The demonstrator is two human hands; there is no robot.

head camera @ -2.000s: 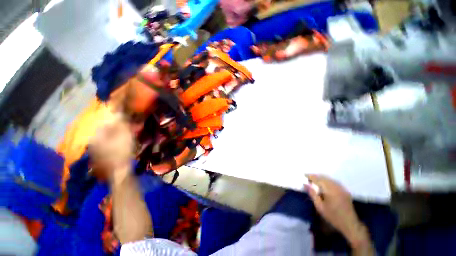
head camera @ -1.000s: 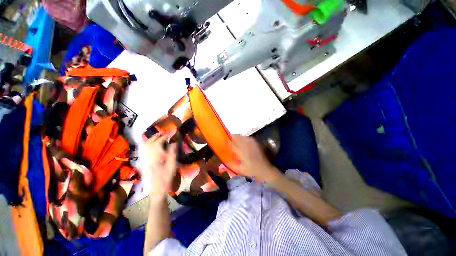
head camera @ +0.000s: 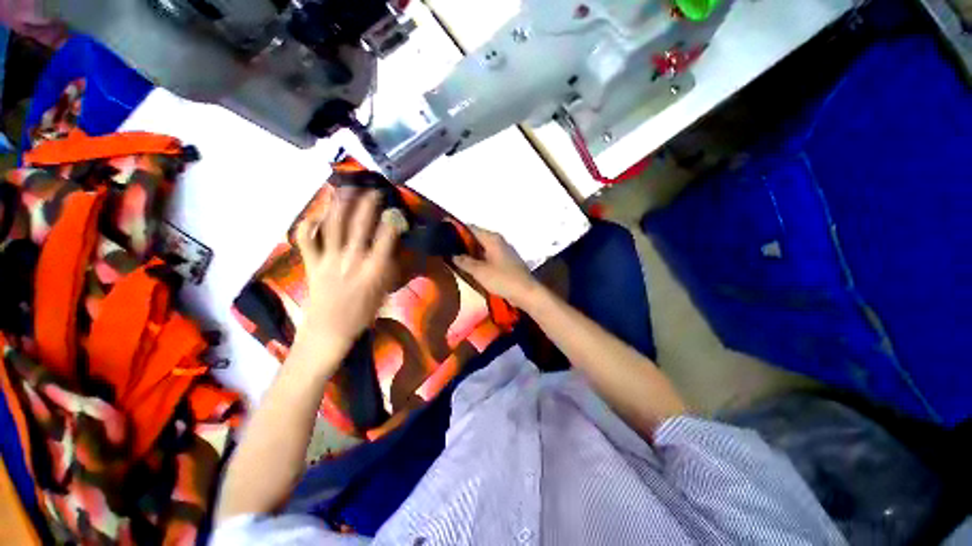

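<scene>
A camouflage panel (head camera: pixel 410 333) in orange, pink, brown and cream lies at the table's front edge and over my lap. Its upper corner is close to the tip of the pale machine arm (head camera: pixel 426 137). A black part (head camera: pixel 435 239) lies across its upper right side. My left hand (head camera: pixel 349 251) is spread on top of the panel's upper part, slightly blurred; its fingertips rest near the black part. My right hand (head camera: pixel 492 267) holds the panel's right edge at the black part, fingers partly hidden by it.
The grey sewing machine head (head camera: pixel 245 64) is above the work. A heap of camouflage and orange pieces (head camera: pixel 117 309) lies at the left on the white table (head camera: pixel 219 171). A blue cloth-covered bundle (head camera: pixel 842 224) is at the right. A red cord (head camera: pixel 597 165) hangs by the machine.
The wide orange strip my right hand held is now mostly out of sight, and the panel lies flatter. My left hand has moved up onto it. The view has shifted, with the heap further left.
</scene>
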